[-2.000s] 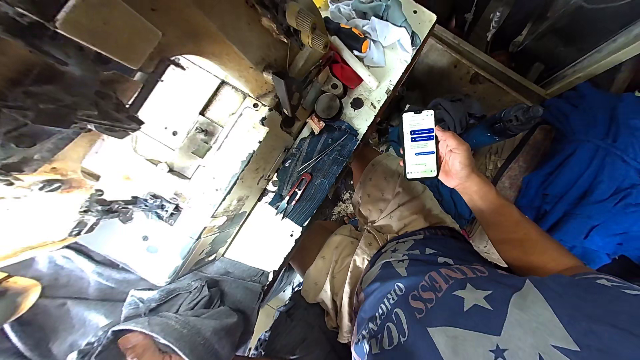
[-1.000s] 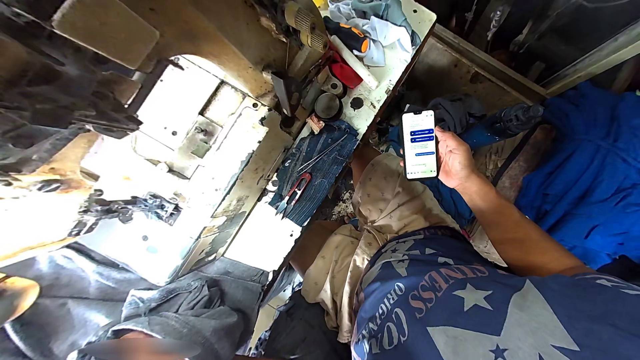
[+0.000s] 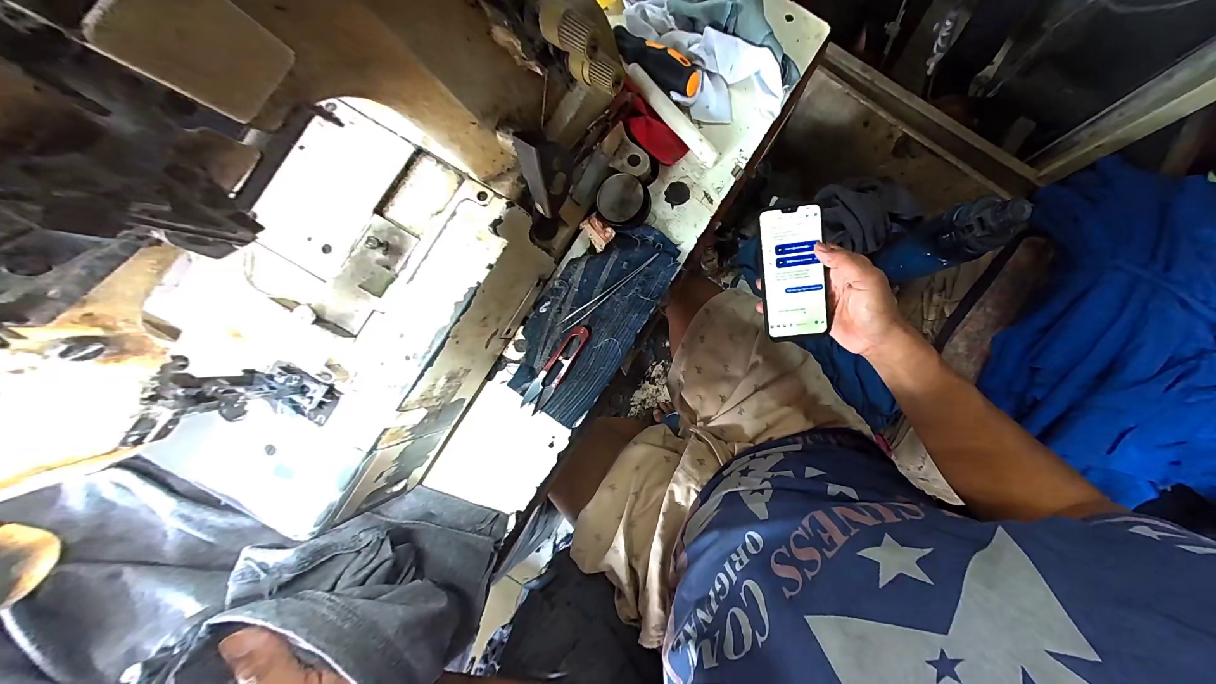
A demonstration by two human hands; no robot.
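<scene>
My right hand (image 3: pixel 860 299) holds a smartphone (image 3: pixel 794 275) with its lit screen facing up, over my lap. At the bottom left, my left hand (image 3: pixel 271 655) shows only partly inside a fold of grey denim-like cloth (image 3: pixel 380 608); its fingers are mostly hidden. This cloth lies against the front of a worn industrial sewing machine (image 3: pixel 332 228). Between the machine and my legs, red-handled thread snips (image 3: pixel 560 361) and metal tweezers (image 3: pixel 613 290) rest on a dark blue denim piece (image 3: pixel 608 332).
A screwdriver with a black and orange handle (image 3: pixel 670 66), white cloth (image 3: pixel 746 66) and red cloth (image 3: pixel 655 128) lie at the table's far end. A round metal part (image 3: pixel 622 198) stands near the denim. Blue fabric (image 3: pixel 1121 332) is heaped at the right, beside a wooden frame (image 3: pixel 931 123).
The grey cloth around my left hand has shifted a little, and part of that hand shows more plainly. My right hand and the phone have stayed in place.
</scene>
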